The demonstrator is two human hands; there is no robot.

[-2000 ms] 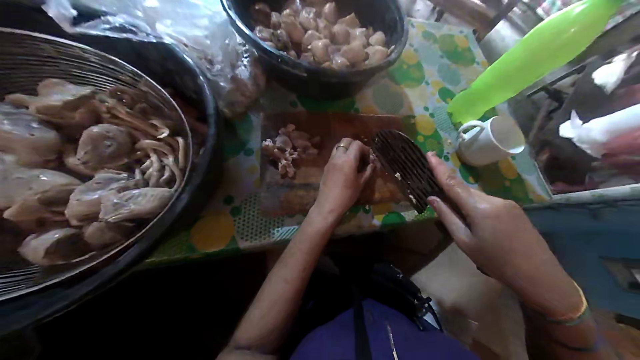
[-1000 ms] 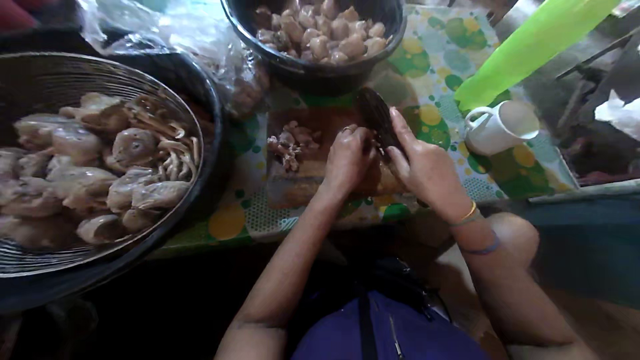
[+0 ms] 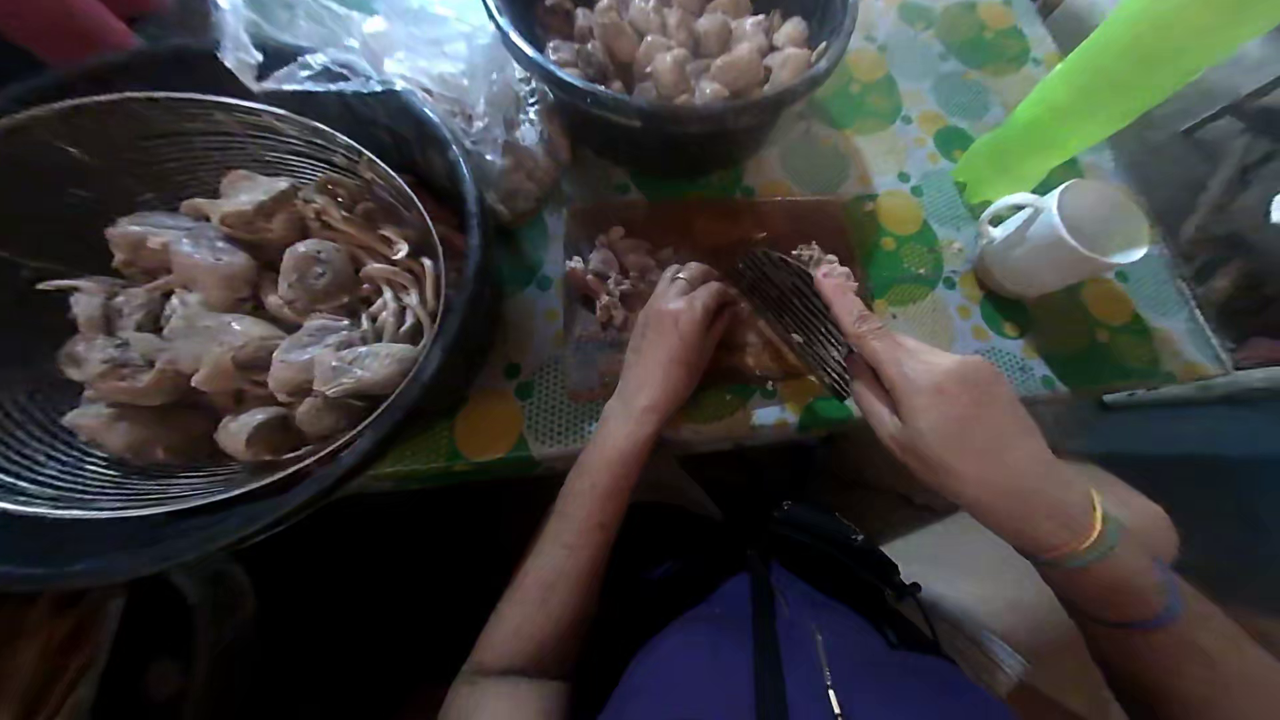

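Note:
My right hand [image 3: 925, 400] grips a dark, ridged flat tool [image 3: 795, 315], maybe a comb or blade, tilted over a brown board [image 3: 740, 225]. My left hand [image 3: 670, 340], with a ring on one finger, rests on the board just left of the tool; its fingertips are curled and whether they pinch anything is hidden. Small pieces of pale meat [image 3: 615, 270] lie at the board's left end, beside my left hand. A scrap of meat [image 3: 815, 258] is by my right fingertips, at the tool's upper edge.
At left, a wire strainer [image 3: 215, 500] of meat pieces sits in a black basin [image 3: 465, 330]. Behind the board stand a dark bowl [image 3: 680, 125] of rounded meat pieces and a clear plastic bag [image 3: 400, 50]. A white mug [image 3: 1060, 240] and a bright green object [image 3: 1100, 90] are at right.
Since one second ago, my right hand has moved right with the ridged tool, away from my left hand. The tool's broad face now shows. My left hand stays over the board.

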